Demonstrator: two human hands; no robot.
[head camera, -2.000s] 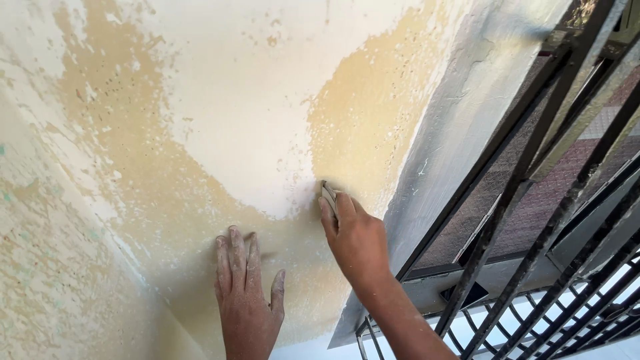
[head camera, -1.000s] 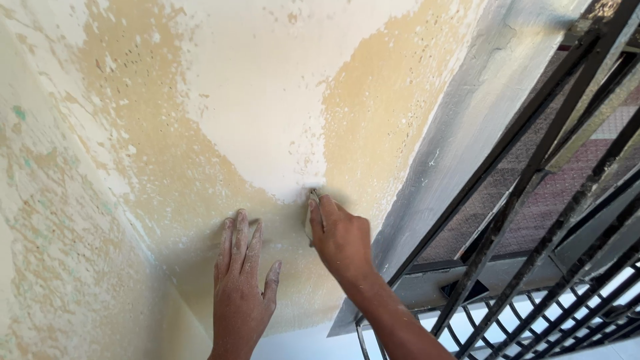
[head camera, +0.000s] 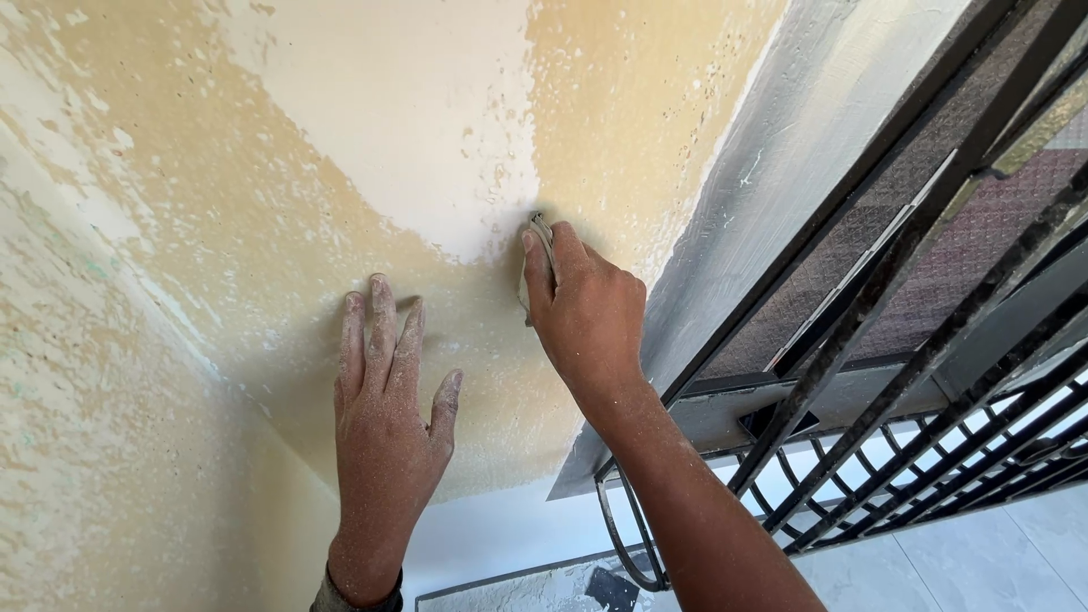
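Note:
My right hand (head camera: 591, 310) is closed around a thin, folded greyish sheet (head camera: 534, 272), perhaps sandpaper, and presses its edge to the painted wall (head camera: 408, 161). The sheet lies at the border between a pale patch and the yellowish paint; part of it is hidden by my fingers. To the left, my left hand (head camera: 387, 408) rests with spread, dusty fingers against the yellowish part of the wall and holds nothing. Both hands carry pale dust.
A black metal grille (head camera: 858, 323) slants along the right, beside a grey-painted wall edge (head camera: 714, 212). Another wall (head camera: 127, 408) with flaking paint meets this one at a corner on the left. Floor tiles (head camera: 960, 552) show at the lower right.
My right hand has shifted a little along the edge of the pale patch with the sheet in its grip. My left hand stays spread on the wall. The view has moved somewhat.

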